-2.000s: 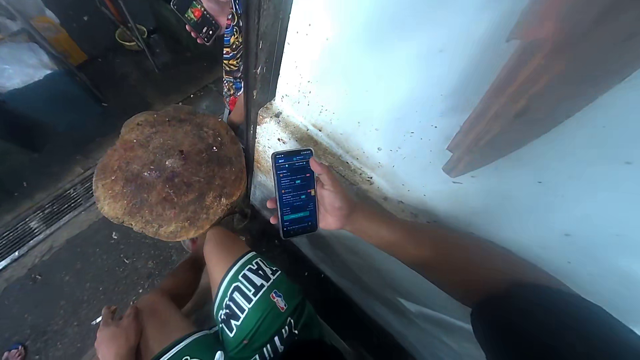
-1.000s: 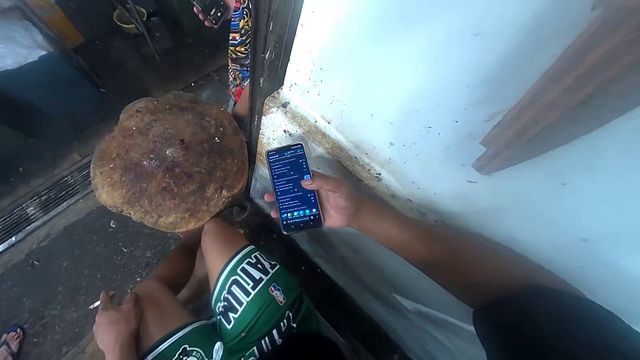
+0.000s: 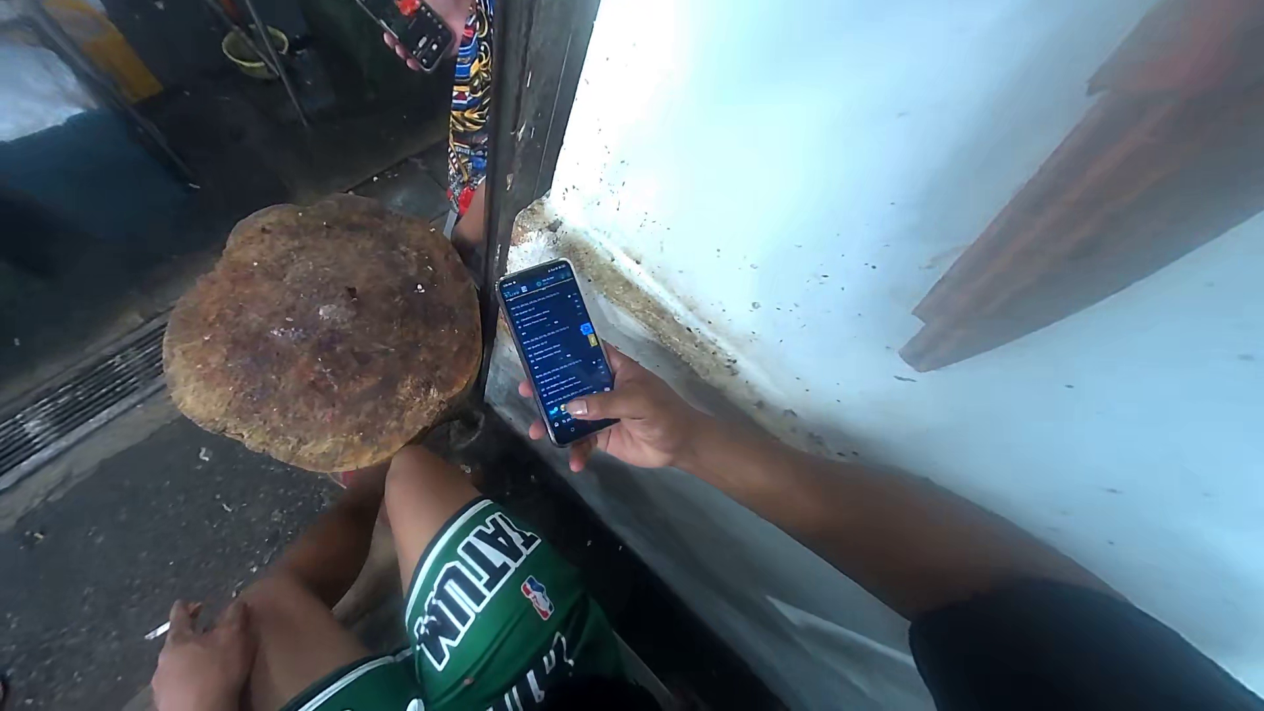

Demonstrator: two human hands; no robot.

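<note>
My right hand holds a smartphone upright from its lower right side, with the thumb over the bottom of the lit screen. Lines of writing show on the dark screen. At the lower left, my left hand rests on my bare leg, and a thin white stick, apparently a cigarette, pokes out between its fingers. Green shorts with white lettering cover my thighs. Beyond my knee stands a thick, round wooden block with a worn, stained top.
A pale, dirt-specked wall with a brown-red patch fills the right side. Past a dark upright post, another person's hand holds a phone. A floor grate lies left of the block; a yellowish basin stands behind.
My right thumb has moved from the phone's right side down to the bottom of the screen, and the screen's content has changed. My left hand stays low at the left.
</note>
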